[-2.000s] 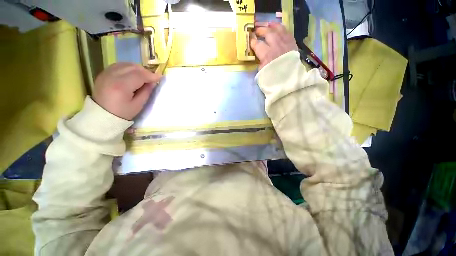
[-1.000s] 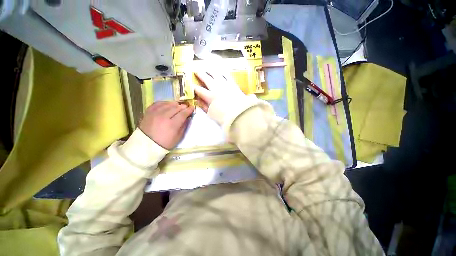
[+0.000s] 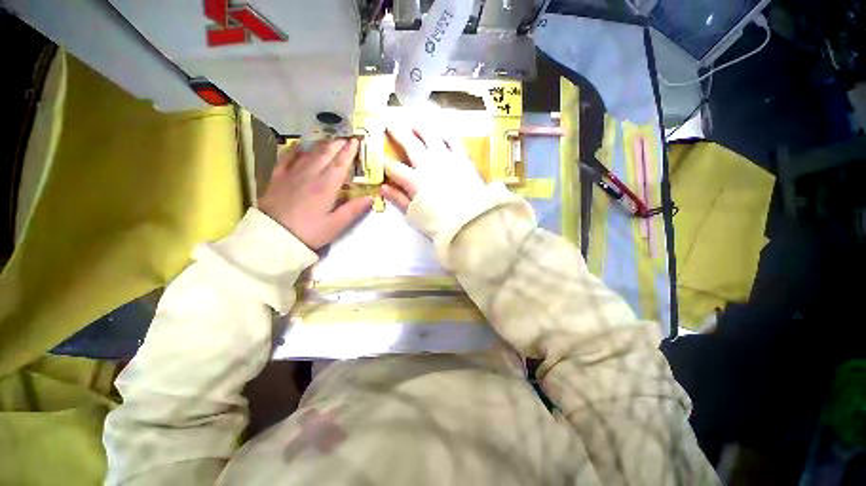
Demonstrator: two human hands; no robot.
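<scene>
The yellow sewing template, with black handwriting at its right rear, lies under the machine head, its middle washed out by glare. My left hand lies flat with fingers spread beside the template's left slot. My right hand lies with fingers spread on the template's left middle, just right of that slot. A small yellow strap end shows between my hands at the template's front edge. Neither hand shows a grip on anything. What lies under the palms is hidden.
The white machine head stands close behind my left hand. A printed white tube hangs before the needle area. Red and black snips lie on the right. Yellow panels lie beyond the plate. A large yellow bag body lies left.
Over the last second my left hand has opened from a pinch at the strap end and moved onto the slot's left side. My right hand stays on the template. The view has shifted slightly.
</scene>
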